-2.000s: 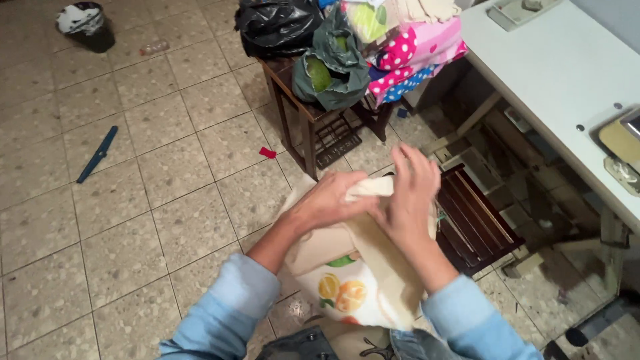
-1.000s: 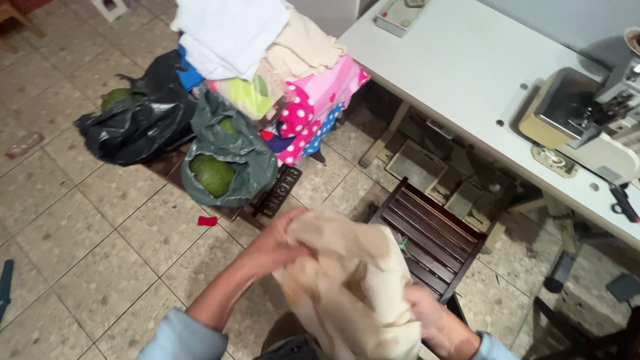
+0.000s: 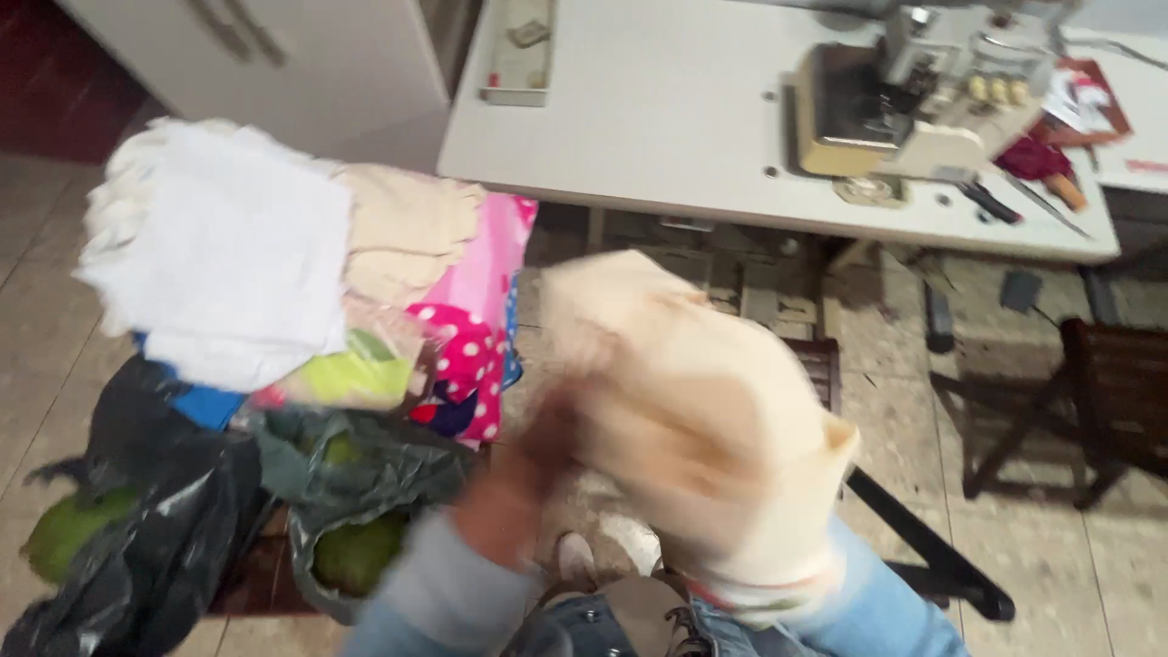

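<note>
A cream cloth, blurred by motion, hangs bunched in front of my body, with a bit of coloured print at its lower edge. My left hand is at the cloth's left side and appears to grip it, though blur hides the fingers. The cloth covers my right hand completely; only the blue sleeve shows below it. To the left lies a pile with a white cloth, a beige cloth and a pink polka-dot fabric.
Green fruit sit in a black plastic bag and a dark green bag at lower left. A white table holds a sewing machine, a tray and scissors. A wooden chair stands at right.
The view has swung toward the table and the fabric pile. The cream cloth's fruit print faced up two seconds ago; now mostly plain cloth shows, and my right hand has gone out of sight behind it.
</note>
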